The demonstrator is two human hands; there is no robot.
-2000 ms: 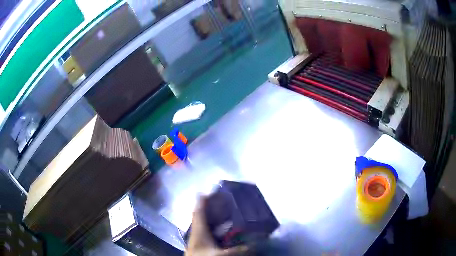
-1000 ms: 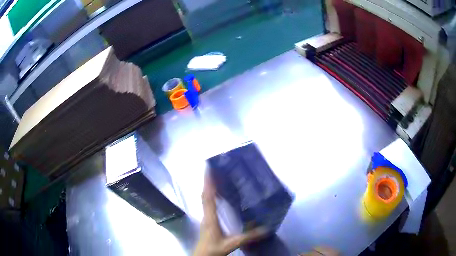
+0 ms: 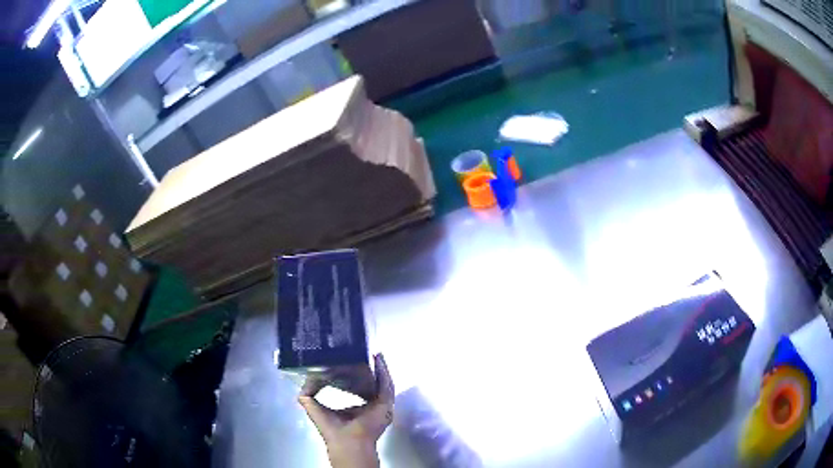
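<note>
My left hand [image 3: 352, 425] grips the near end of a glossy black retail box [image 3: 321, 311] at the table's left side. Pale print shows on the box's upward face. Whether it touches the table, I cannot tell. A second black retail box [image 3: 676, 361] with white and red print lies on the right of the shiny metal table [image 3: 511, 366], with no hand on it. My right hand is out of the picture.
Flattened cartons [image 3: 274, 192] are stacked at the far left. An orange and blue tape dispenser [image 3: 493, 181] stands at the far edge, a yellow tape roll [image 3: 776, 416] at the right. Rollers [image 3: 767, 192] and the shrink tunnel [image 3: 795, 119] are right; a fan [image 3: 110, 402] is lower left.
The view has swung left. The box earlier held in the middle now lies released on the right. My left hand has taken hold of the left box, whose white end no longer shows.
</note>
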